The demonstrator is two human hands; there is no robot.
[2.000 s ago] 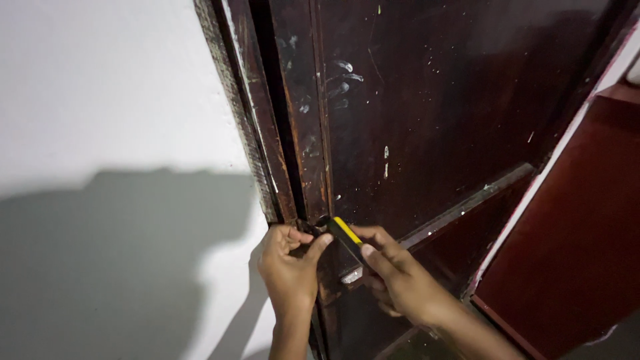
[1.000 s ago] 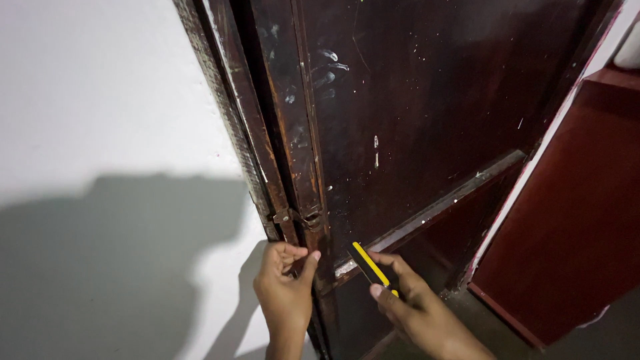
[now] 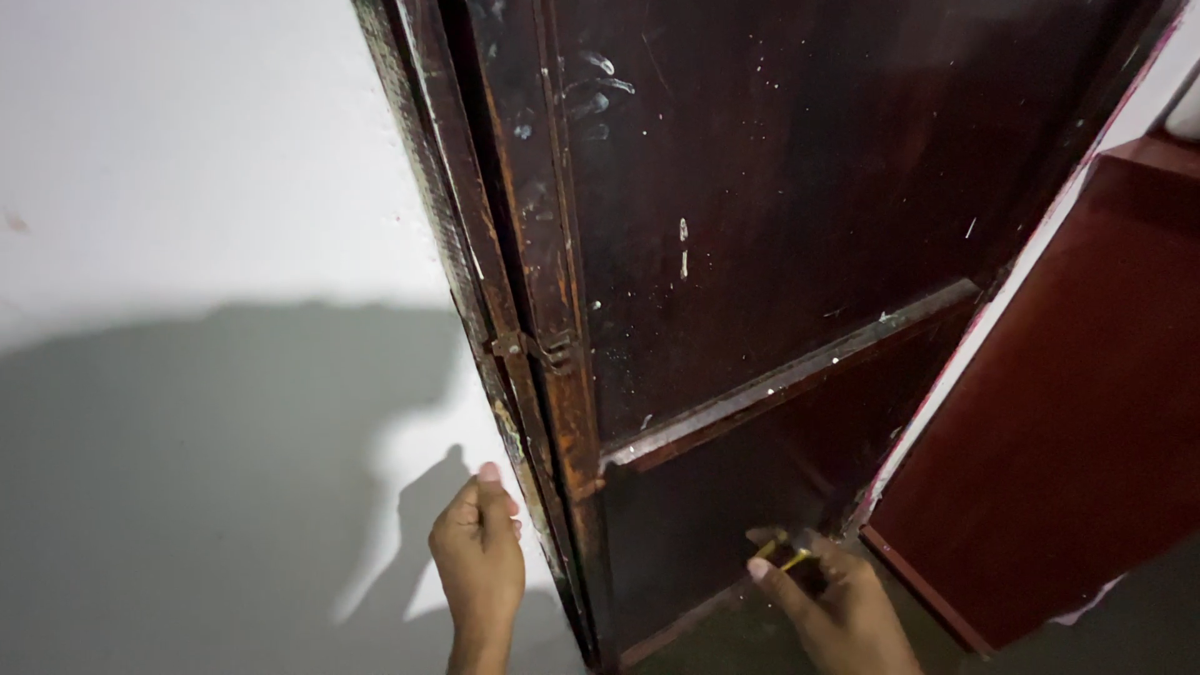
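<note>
A dark brown wooden door (image 3: 797,187) with white paint marks stands in its frame. At its left edge, a rusty metal hasp latch (image 3: 525,347) bridges frame and door. My left hand (image 3: 483,539) is raised below the latch, in front of the white wall, its fingers curled; whether it holds something small cannot be told. My right hand (image 3: 834,591), lower right before the door's bottom panel, grips a dark tool with yellow edges (image 3: 783,553), blurred and partly hidden by the fingers. Neither hand touches the latch.
A white wall (image 3: 206,169) with my shadow on it lies left of the door frame. A ledge-like rail (image 3: 797,380) crosses the door. On the right stands a dark red panel (image 3: 1041,403) beside a white strip, with the floor (image 3: 1116,628) below.
Both hands were at the latch area two seconds ago. They have moved down and apart, the right hand carrying the yellow-edged tool to the right, and the latch is uncovered.
</note>
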